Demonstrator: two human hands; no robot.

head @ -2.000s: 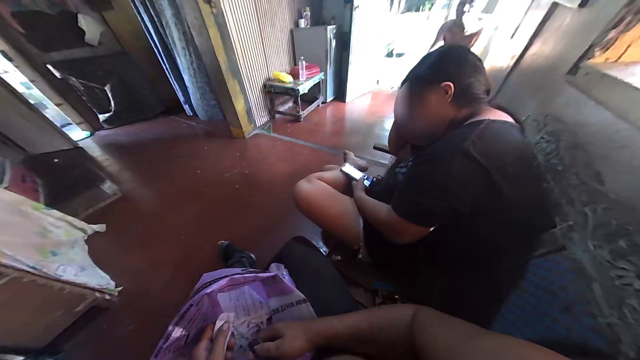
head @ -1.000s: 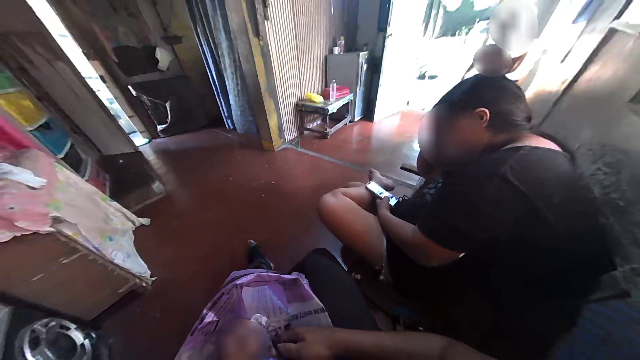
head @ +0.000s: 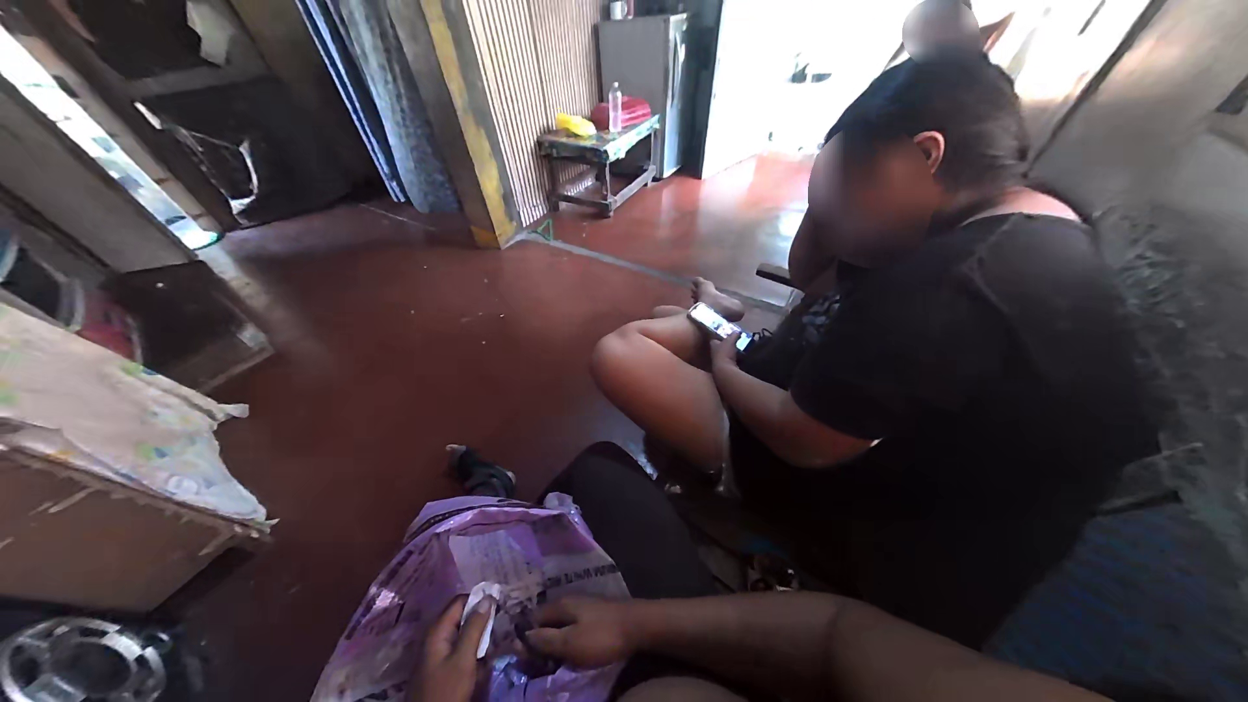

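A purple printed plastic bag (head: pixel 517 556) lies across my lap, its mouth spread. Over its left part my left hand (head: pixel 450 648) grips a small crumpled white piece, perhaps paper or plastic (head: pixel 480 619), between thumb and fingers. My right hand (head: pixel 580 632) reaches in from the right, its fingertips low inside the bag's folds at something dark. Whether those fingers hold it, I cannot tell. The two hands are close together but apart.
At my right sits a person in a black shirt (head: pixel 975 341) with a phone (head: pixel 720 326). A cloth-covered cabinet (head: pixel 107 517) stands left, a fan-like round object (head: pixel 83 663) below it. Farther off are a small table (head: pixel 624 142), a refrigerator (head: pixel 643 73) and a curtain (head: pixel 390 107) over the red floor (head: pixel 390 341).
The view has shifted between frames. Both hands stay over the purple bag; the white piece shows more plainly in my left hand now than one second ago, when that hand was blurred.
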